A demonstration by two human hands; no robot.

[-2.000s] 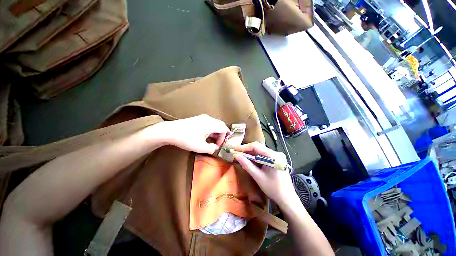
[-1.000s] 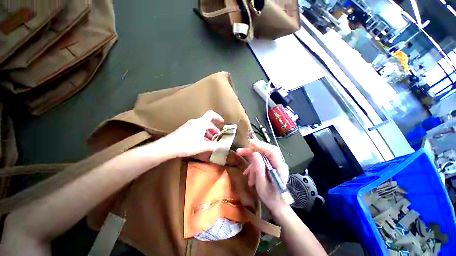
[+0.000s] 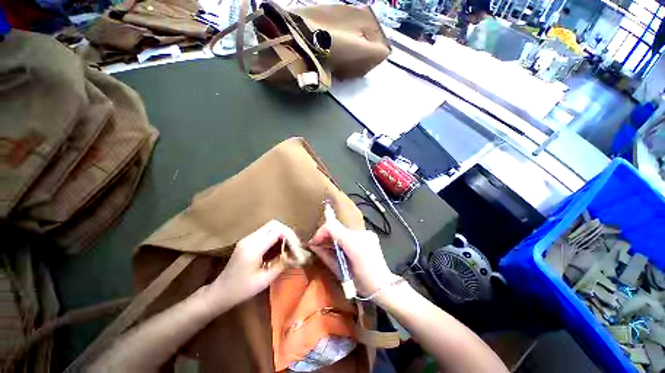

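Note:
A tan fabric bag [image 3: 240, 189] lies open on the green table. Its orange inner panel [image 3: 310, 313] shows below my hands, with a pale piece [image 3: 324, 353] under it. My left hand [image 3: 255, 258] pinches a pale webbing tab [image 3: 294, 249] at the bag's opening. My right hand [image 3: 357, 255] holds a slim pen-shaped tool [image 3: 341, 268] between thumb and fingers, close to the right of the tab. Its dark-banded barrel slants, one end up over the bag. The contact between tool and tab is hidden by fingers.
Stacked bags [image 3: 65, 153] lie at left. Another bag [image 3: 321, 44] sits at the far edge. A red can [image 3: 394, 178], power strip [image 3: 362, 146] and looped black cable lie right of the bag. A fan [image 3: 459, 271] and blue bin [image 3: 539, 269] of strips stand at right.
The view has tilted up, showing more of the far table. My left hand has turned and bunched the tab. My right hand has moved the tool back beside it.

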